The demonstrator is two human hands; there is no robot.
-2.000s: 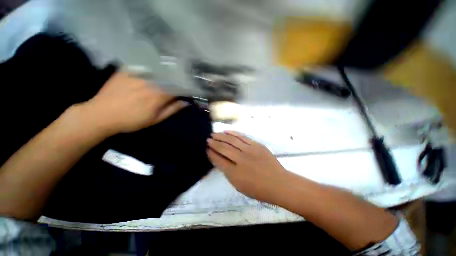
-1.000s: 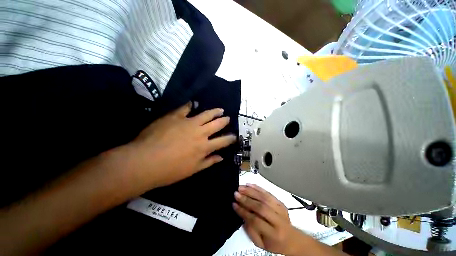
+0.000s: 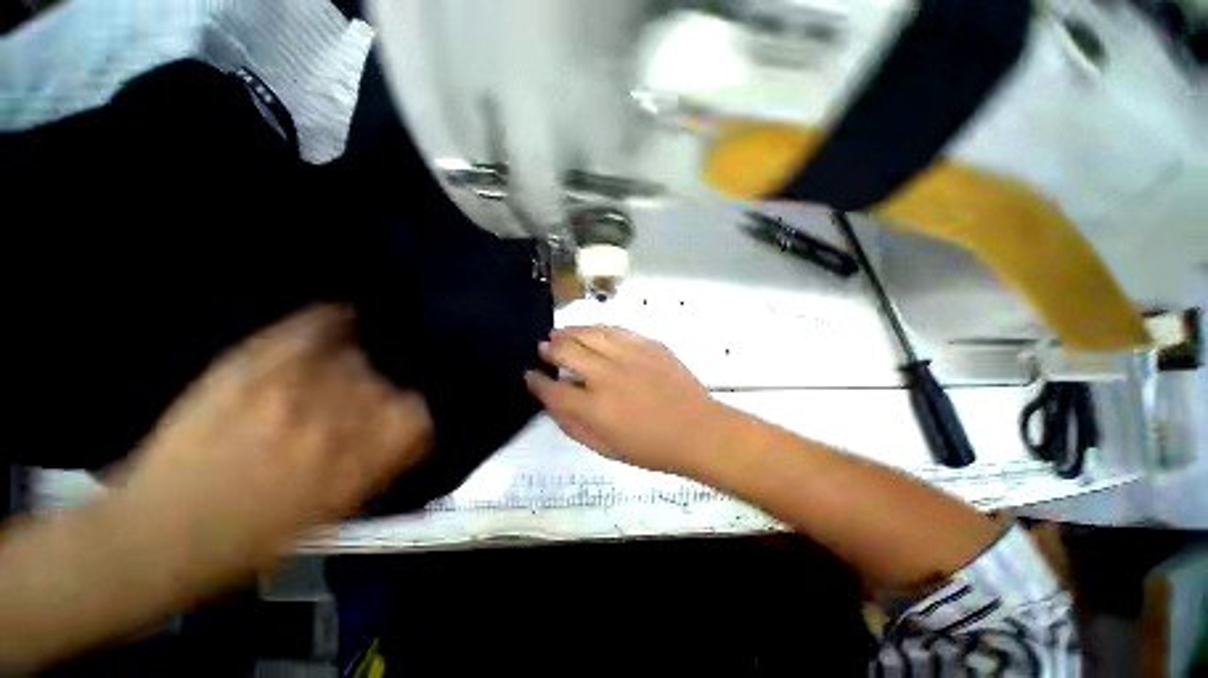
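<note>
The black garment fabric point(image 3: 451, 305) lies left of the needle, its right edge at the presser foot point(image 3: 543, 260). White striped lining point(image 3: 298, 66) shows at its upper left, with a dark printed tape beside it. My left hand point(image 3: 298, 411) is blurred over the lower part of the fabric; its fingers look curled, and whether it grips cloth cannot be told. My right hand point(image 3: 623, 391) lies on the bed with its fingertips at the fabric's right edge, just below the needle area. The cream knob point(image 3: 603, 264) is right of the needle. The white label is not visible.
The off-white machine head point(image 3: 490, 93) is blurred across the top, with a yellow-orange strip point(image 3: 1020, 239) on it. A screwdriver point(image 3: 938, 413), black snips point(image 3: 802, 242) and black-handled scissors point(image 3: 1061, 427) lie to the right. A measuring scale point(image 3: 596, 499) runs along the front edge.
The view has swung from the head's top back to the needle area. My left hand has moved down the fabric, towards me, and its spread fingers have curled. My right hand stays at the fabric's edge.
</note>
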